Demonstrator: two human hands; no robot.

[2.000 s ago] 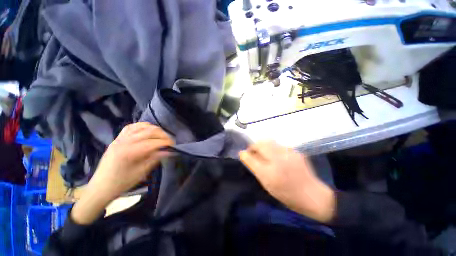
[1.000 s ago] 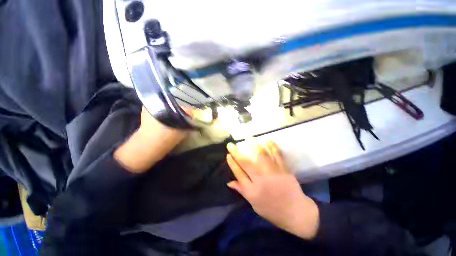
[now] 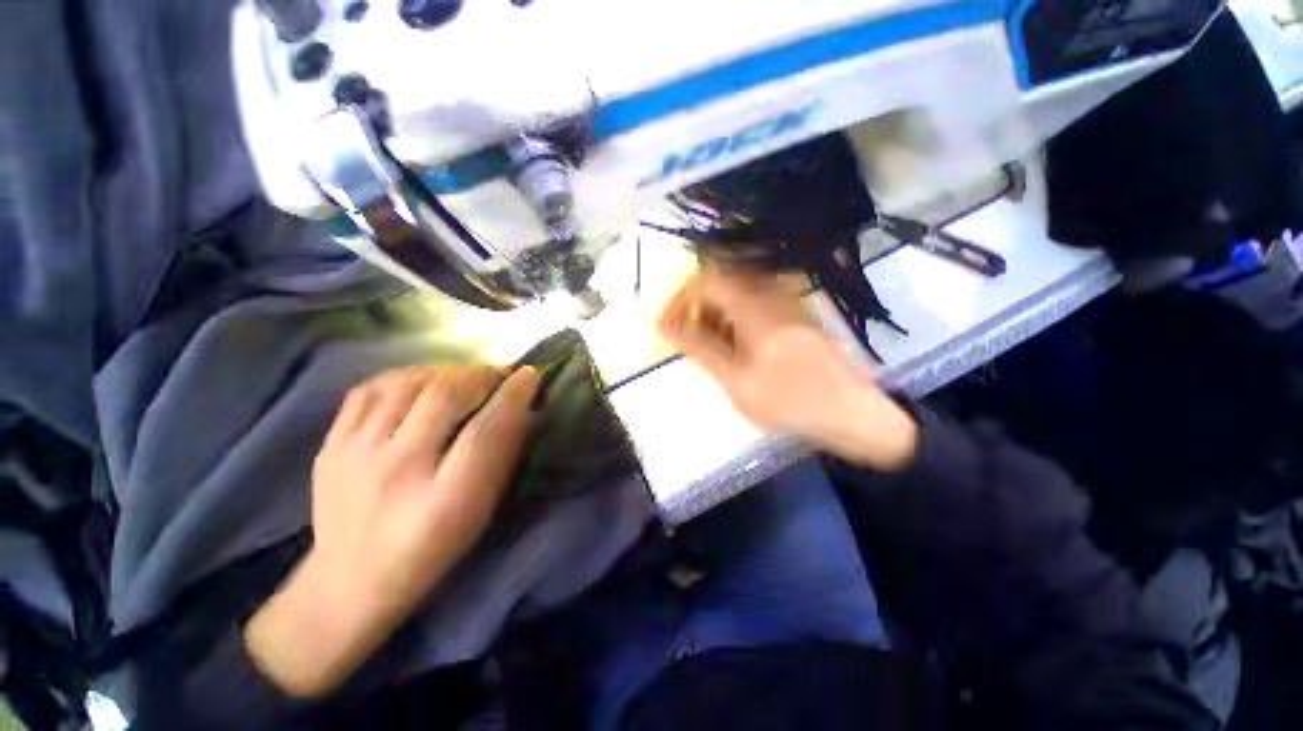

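Observation:
The dark grey garment (image 3: 215, 414) lies over the left of the table and my lap, its edge under the needle area (image 3: 579, 297) of the white sewing machine (image 3: 800, 86). My left hand (image 3: 422, 479) lies on the garment, fingertips pinching its dark edge just in front of the needle. My right hand (image 3: 779, 357) is right of the needle, at the left end of the bundle of black strips (image 3: 800, 200). Its fingers are curled; a thin black strip stands near them, but whether they grip it I cannot tell.
A slim dark reddish-brown tool (image 3: 950, 246) lies right of the strip bundle. The table's front edge (image 3: 1000, 321) runs diagonally below my right hand. Dark cloth (image 3: 1172, 143) is at the right. A shiny metal guard (image 3: 415, 236) is on the machine's left end.
My left hand has come out from behind the metal guard to the front of the needle. My right hand has left the garment edge and moved up toward the strips.

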